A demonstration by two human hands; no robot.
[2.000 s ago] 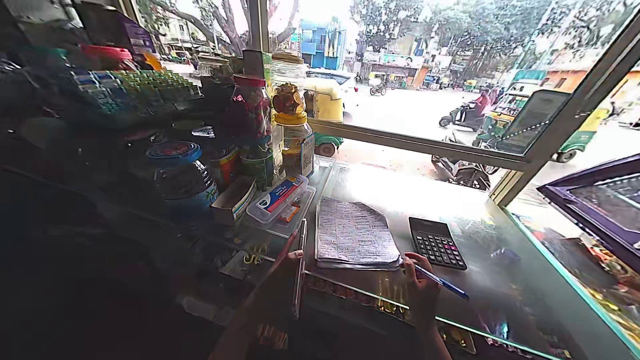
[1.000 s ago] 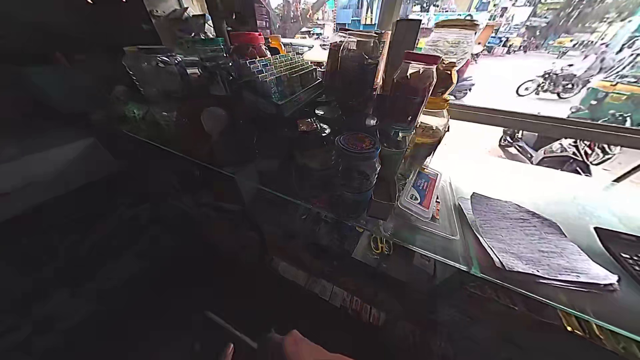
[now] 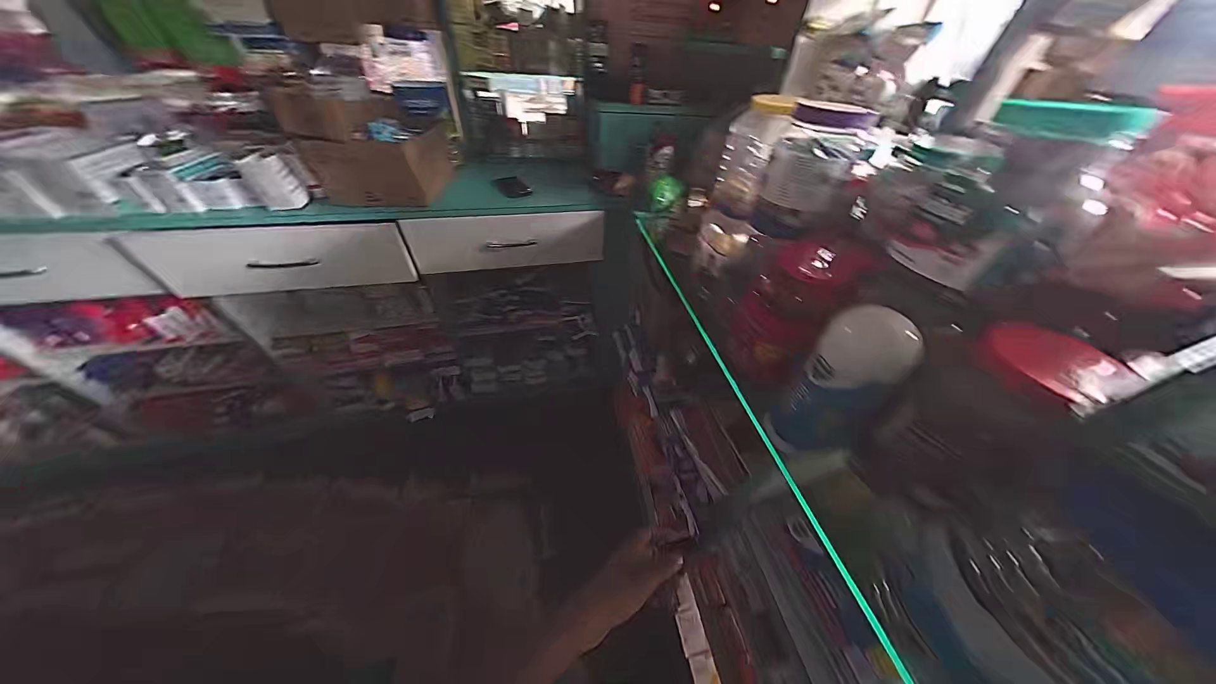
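Note:
One blurred hand, which looks like my left hand (image 3: 641, 573), reaches up from the lower middle to the near side of the glass display counter (image 3: 807, 508). Its fingers are by the packets on the shelves there. A pale, flat shape extends right from the fingers; whether it is held or is a reflection I cannot tell. My right hand is out of view. On the counter stand a white-domed container with a blue lower part (image 3: 855, 366), a red-lidded jar (image 3: 1054, 361) and a clear jar with a purple lid (image 3: 822, 157).
A teal-topped counter (image 3: 560, 190) with white drawers (image 3: 275, 261) runs along the back. It bears an open cardboard box (image 3: 380, 166), small white boxes (image 3: 218, 180) and a dark flat object (image 3: 513, 186). Packed shelves (image 3: 361, 351) lie below. The glass counter's bright green edge (image 3: 760, 427) runs along the right.
The view has swung far left, from the window side to the drawers. The notebook, the calculator and my right hand with its blue pen, seen two seconds ago, are out of view.

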